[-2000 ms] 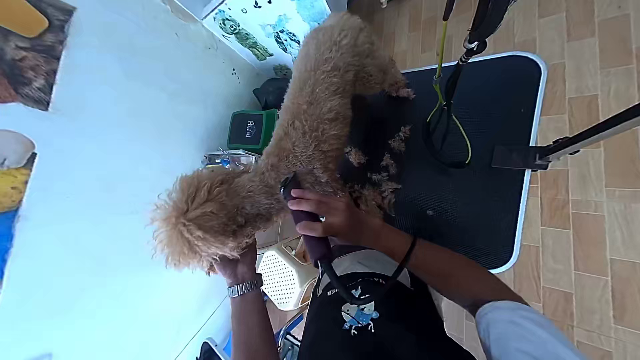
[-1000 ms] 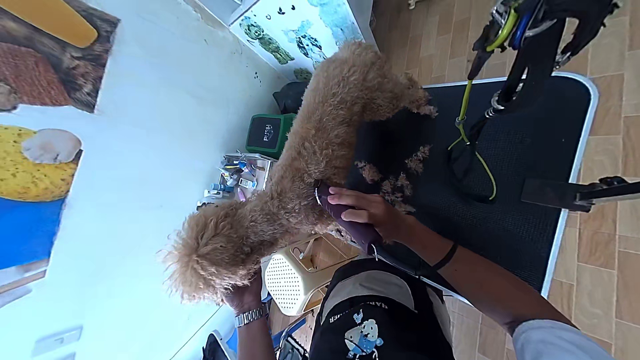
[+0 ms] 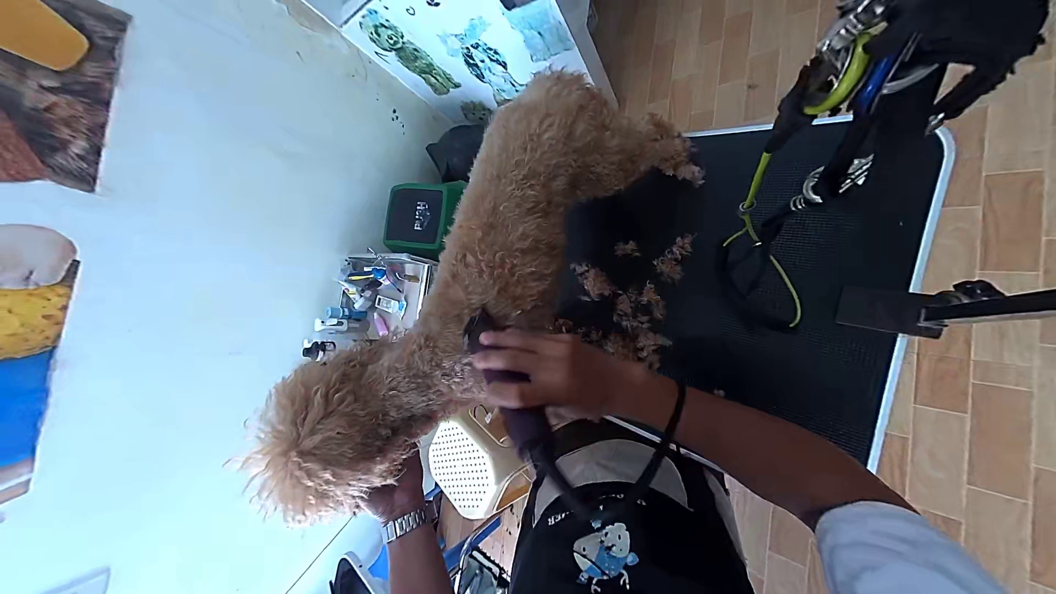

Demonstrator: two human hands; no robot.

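A curly-coated tan dog [image 3: 520, 198] stands on a black grooming table [image 3: 792, 363] with a pale rim. My right hand [image 3: 553, 371] grips a dark purple corded hair clipper [image 3: 525, 425], whose head rests against the coat near the dog's shoulder and neck. My left hand [image 3: 400, 491], with a metal watch at the wrist, is under the dog's head [image 3: 322, 437]; its fingers are mostly hidden by fur. Clumps of cut hair [image 3: 635, 305] lie on the table beside the dog.
A yellow-green loop leash [image 3: 755, 223] and black straps hang over the table. A metal arm [image 3: 982, 307] is fixed at its edge. Beyond the dog are a green box [image 3: 421, 219] and a tray of bottles [image 3: 384, 289]. A cream plastic stool [image 3: 470, 466] stands below.
The clipper has shifted slightly along the dog's shoulder area, and its body is tilted differently. My left hand stays at the dog's head. The view has shifted, bringing the hanging straps further in.
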